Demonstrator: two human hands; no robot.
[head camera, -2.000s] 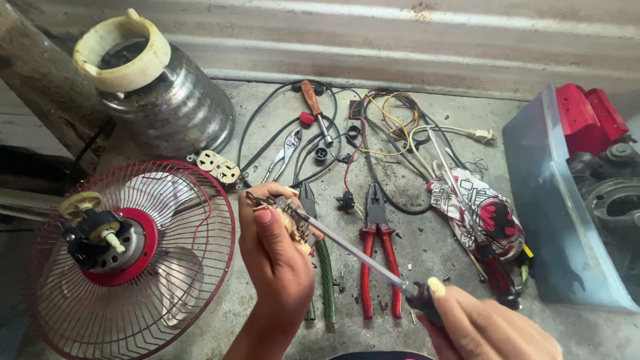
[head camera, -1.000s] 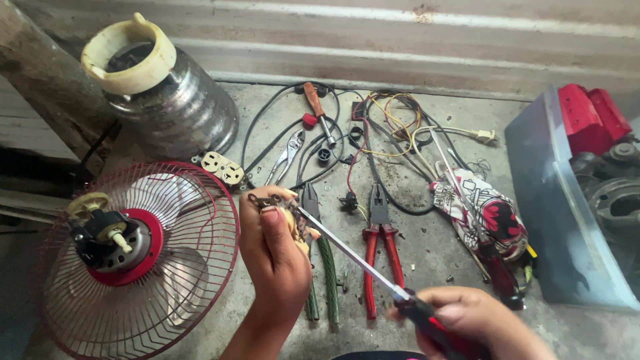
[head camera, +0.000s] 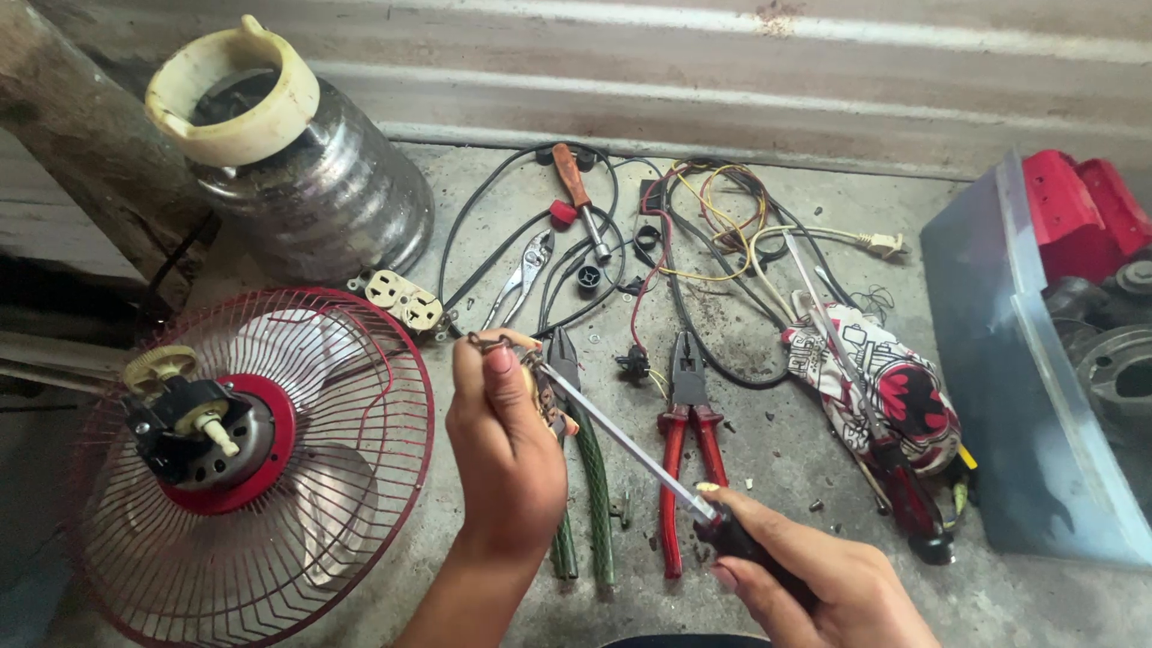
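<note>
My left hand grips a small electrical part with metal contacts, possibly a receptacle; fingers hide much of it. In my right hand is the dark handle of a screwdriver, its shaft slanting up and left so the tip meets the part. Green-handled pliers lie beneath and just right of my left hand. Red-handled combination pliers rest between the hands, behind the screwdriver shaft. Slip-joint pliers lie beyond my left fingertips.
A red fan guard with motor fills the left, near a cream outlet and a metal jar. Cables, a nut driver, and a black knob lie behind. Rightward are a printed cloth, another screwdriver and a plastic bin.
My right hand has shifted its grip on the screwdriver handle, which shows more red a second ago. My left hand keeps the part in nearly the same place.
</note>
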